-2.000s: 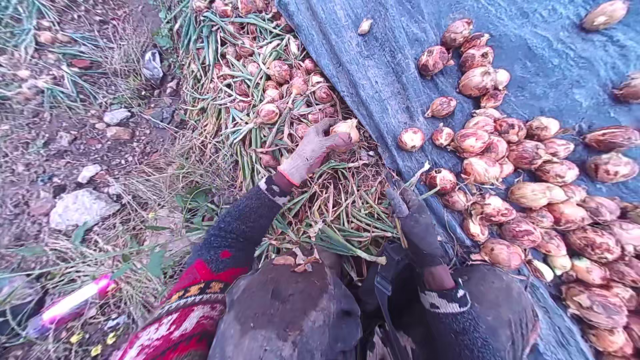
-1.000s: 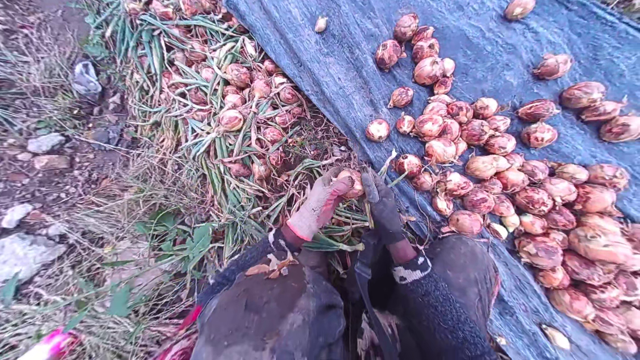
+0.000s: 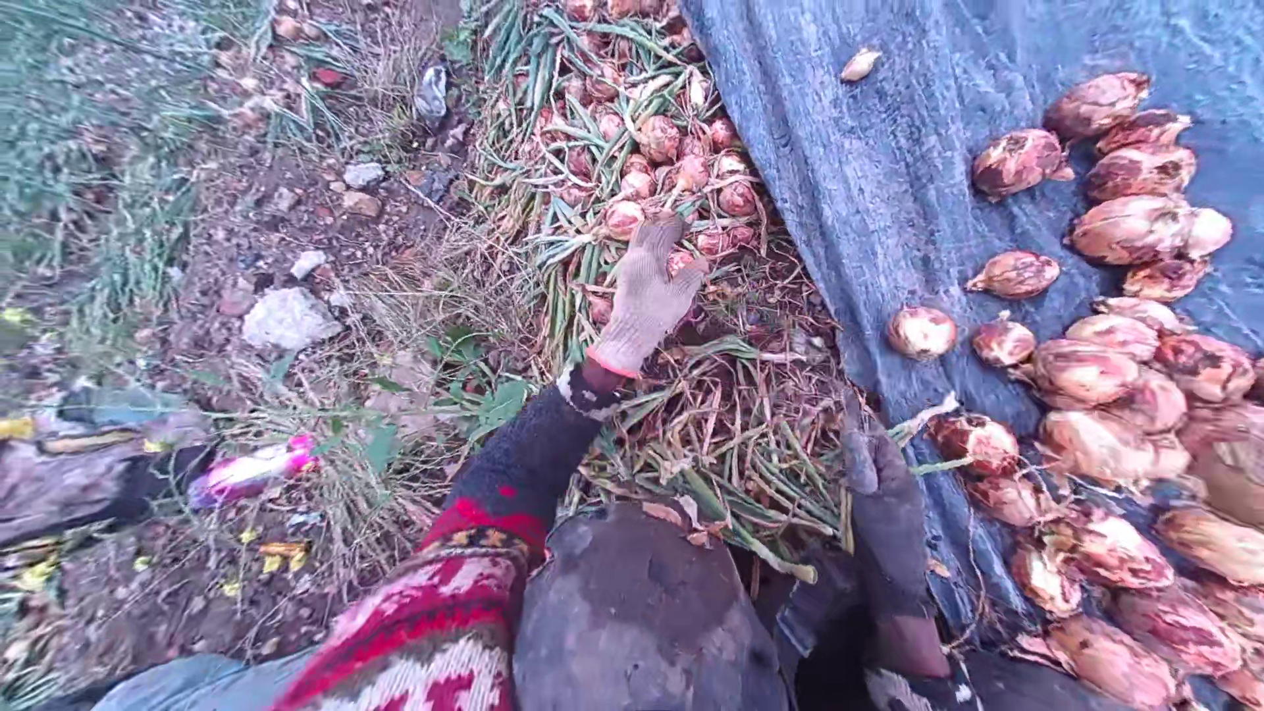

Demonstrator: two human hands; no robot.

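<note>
My left hand [image 3: 647, 291], in a pale knit glove with a red cuff, reaches into the pile of red onions with green tops [image 3: 660, 138]. Its fingertips lie among the bulbs, and whether they grip one cannot be told. In a dark, dirty glove, my right hand [image 3: 884, 504] is low by the edge of the blue tarp [image 3: 839, 197]; whether it holds anything is unclear. Just right of it, an onion with a short green stalk [image 3: 976, 442] lies on the tarp beside many topless onions [image 3: 1096, 444]. Cut green stalks [image 3: 731, 444] lie between my hands.
My knee [image 3: 642, 612] is below the cut stalks. On the left are dry grass, soil, a pale rock [image 3: 289, 319], a pink and white wrapper [image 3: 255, 472] and a crumpled piece of litter [image 3: 432, 94]. A small onion [image 3: 860, 65] lies apart near the tarp's upper edge.
My hands were together at an onion a second ago. Since then my left hand has moved up and left into the pile, and my right hand has separated from it.
</note>
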